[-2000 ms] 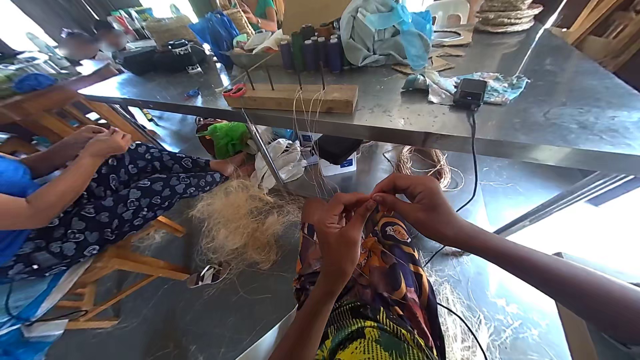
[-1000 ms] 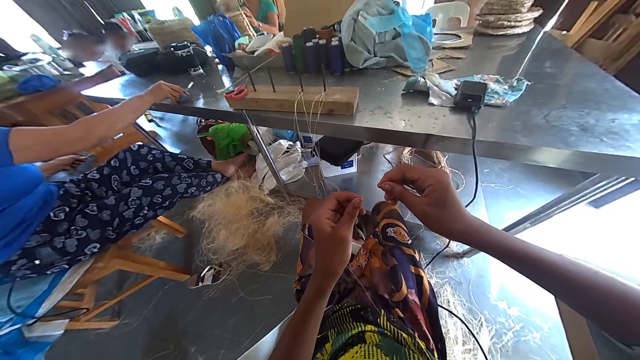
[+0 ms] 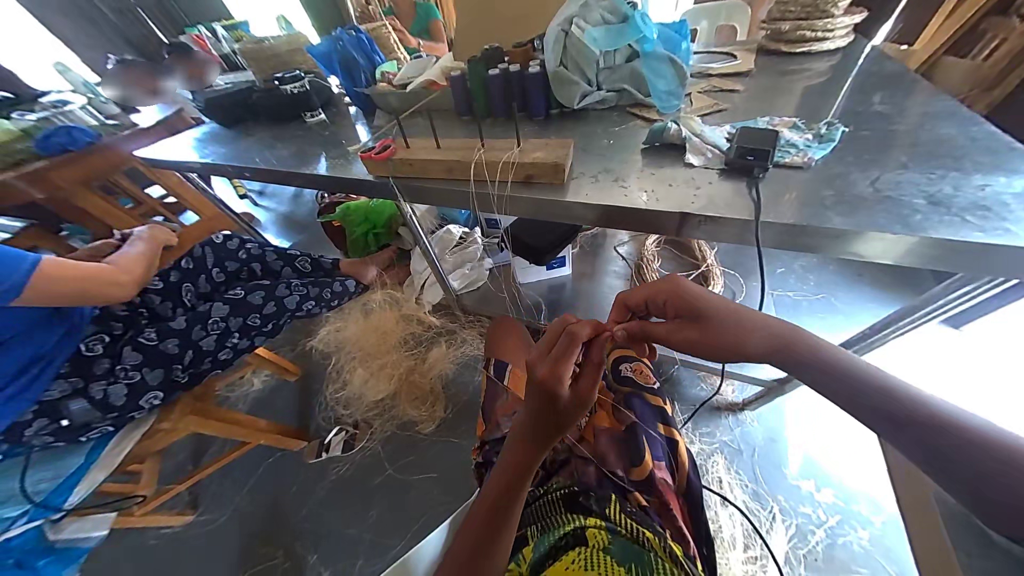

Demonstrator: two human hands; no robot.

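My left hand (image 3: 564, 372) and my right hand (image 3: 680, 320) meet at the fingertips above my lap, pinching a thin fibre strand (image 3: 596, 460) that trails down over my patterned shorts. The exact point of the strand between the fingers is hidden. Beyond my hands, a wooden block (image 3: 472, 160) with several upright metal pins lies near the metal table's edge. Pale fibre strands (image 3: 496, 192) hang from its pins down past the edge. Red-handled scissors (image 3: 378, 150) rest at the block's left end.
Loose fibre (image 3: 392, 352) is heaped on the floor at left, near a seated co-worker's foot. Thread cones (image 3: 496, 86), a grey cloth bag (image 3: 608, 56) and a black device (image 3: 752, 150) with a cable stand on the table (image 3: 848, 192). Coiled cord (image 3: 680, 260) lies beneath.
My hands were apart one second ago and are now together at the fingertips. The co-worker's arm, stretched toward the table then, is drawn back to the lap.
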